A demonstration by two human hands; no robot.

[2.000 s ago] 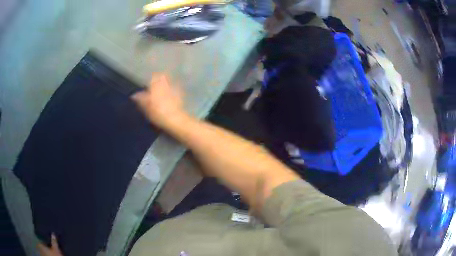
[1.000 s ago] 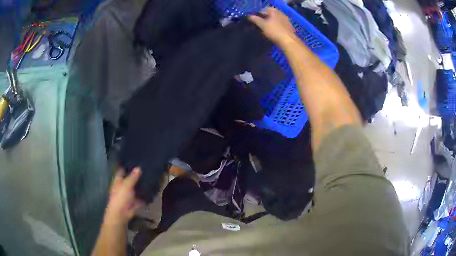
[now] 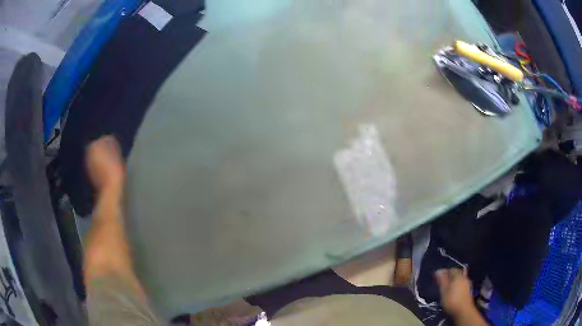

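Flat dark garment pieces point(image 3: 121, 83) lie in a stack along the far left side of the pale green ironing table point(image 3: 255, 159). My left hand point(image 3: 105, 162) is on the lower part of this stack; its fingers are blurred, and I cannot tell whether they grip cloth. My right hand point(image 3: 454, 290) is low at the right, below the table's near edge, beside loose dark cloth point(image 3: 517, 248). It is small and blurred, and its grip is unclear. The steam iron point(image 3: 482, 76) with its yellow handle rests at the table's right end.
A blue edge point(image 3: 80, 60) runs beside the stack. A long dark padded shape point(image 3: 32, 191) stands farther left. The blue lattice basket point(image 3: 558, 267) is at the lower right, below the table. A worn whitish patch point(image 3: 370, 181) marks the table cloth. Hoses trail right from the iron.
The view has swung from the basket to the table. My hands, which held a dark piece between them, are now far apart: left at the stack, right near the basket.
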